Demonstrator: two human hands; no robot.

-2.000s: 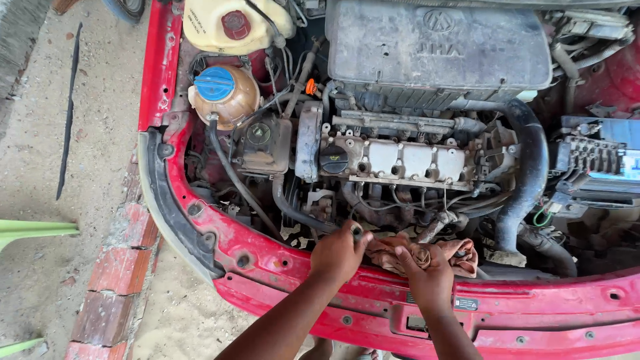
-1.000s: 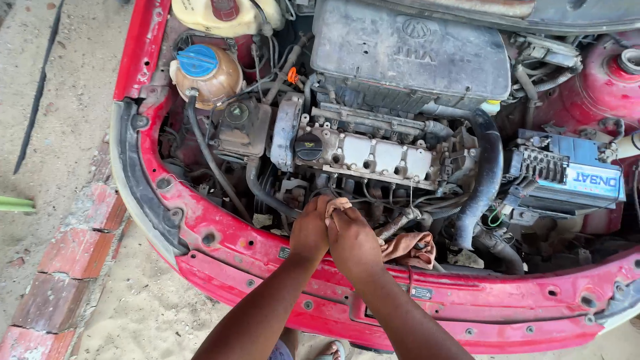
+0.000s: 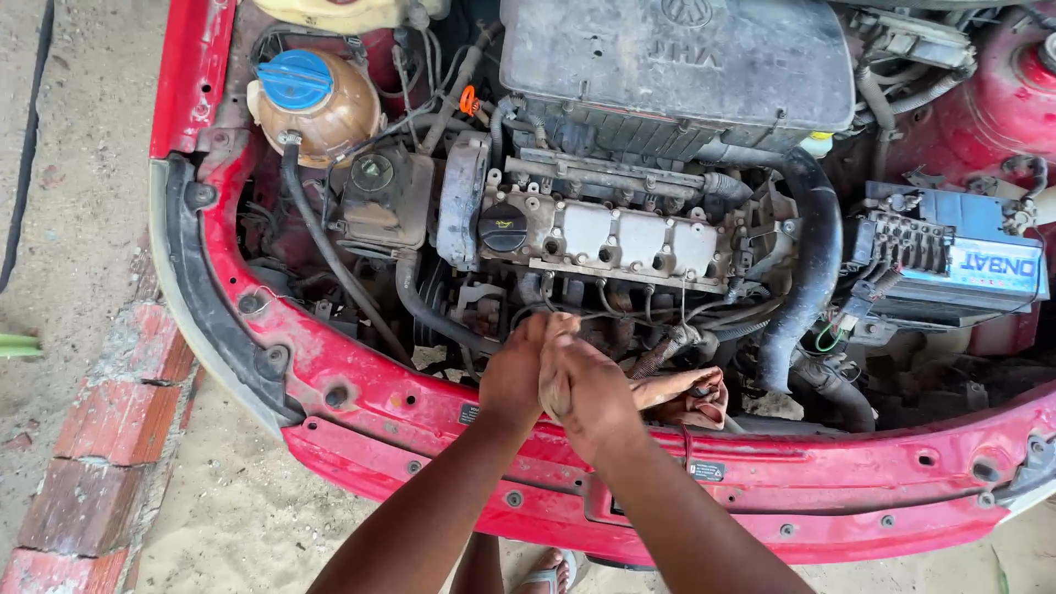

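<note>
My right hand point(image 3: 596, 396) is closed on a crumpled brown cloth point(image 3: 682, 396), whose loose end hangs to the right over the front edge of the engine bay. Against it, on the left, my left hand point(image 3: 513, 371) is curled with its fingers at the cloth; whether it also grips a hose or another part is hidden. Both hands are in front of the engine's valve cover point(image 3: 631, 235), which has a black oil filler cap point(image 3: 503, 228). A black hose point(image 3: 429, 309) runs down to beside my left hand.
A coolant tank point(image 3: 330, 115) with a blue cap stands at the left. The air filter housing point(image 3: 676, 62) lies behind the engine. To the right are a thick black duct point(image 3: 813, 264) and the battery point(image 3: 957, 289). The red front crossmember point(image 3: 412, 396) curves beneath my forearms.
Two seconds ago my hands were apart, the left by the end of a dark hose and the right on the cloth. Now they are together, with part of the cloth between them.
</note>
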